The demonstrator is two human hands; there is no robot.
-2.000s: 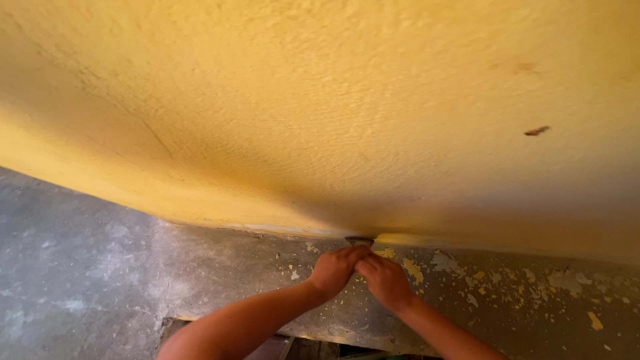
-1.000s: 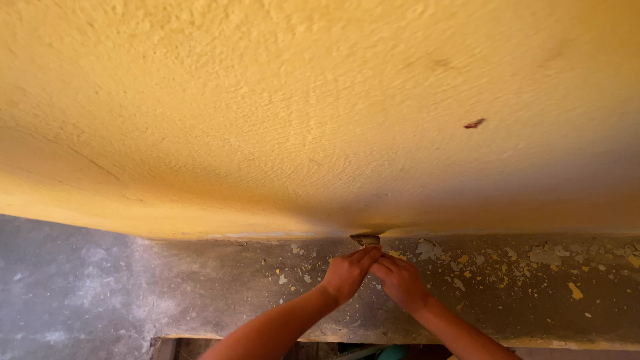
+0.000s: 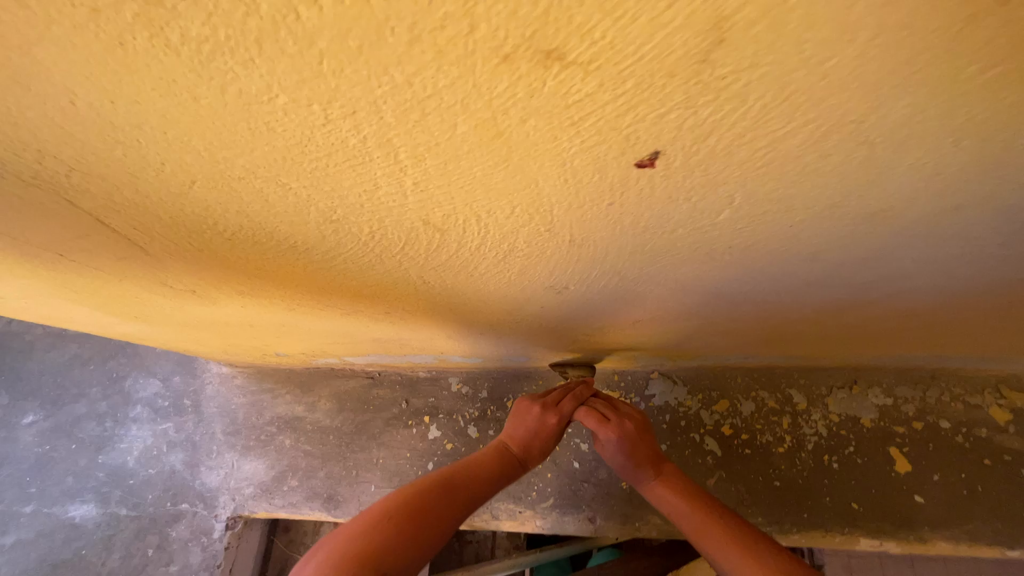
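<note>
Both hands meet on a scraper with a broad, dirty blade (image 3: 574,370), whose edge rests at the foot of a yellow painted wall (image 3: 448,176). My left hand (image 3: 540,424) and my right hand (image 3: 624,436) overlap at the fingertips just behind the blade and hide the handle. Along the wall's base, left of the blade, a pale strip (image 3: 408,360) shows where paint is gone. Yellow and whitish paint flakes (image 3: 720,406) lie on the grey concrete ledge (image 3: 320,432), mostly to the right of the hands.
A reddish-brown mark or chip (image 3: 648,160) shows on the wall. Grey concrete floor or ledge (image 3: 96,448) extends at the left. Below the ledge's near edge are a pale pole (image 3: 528,556) and a green object (image 3: 606,558), partly hidden by the arms.
The view has shifted somewhat. Both hands stay together on the scraper at the wall's base; its blade shows more than two seconds ago.
</note>
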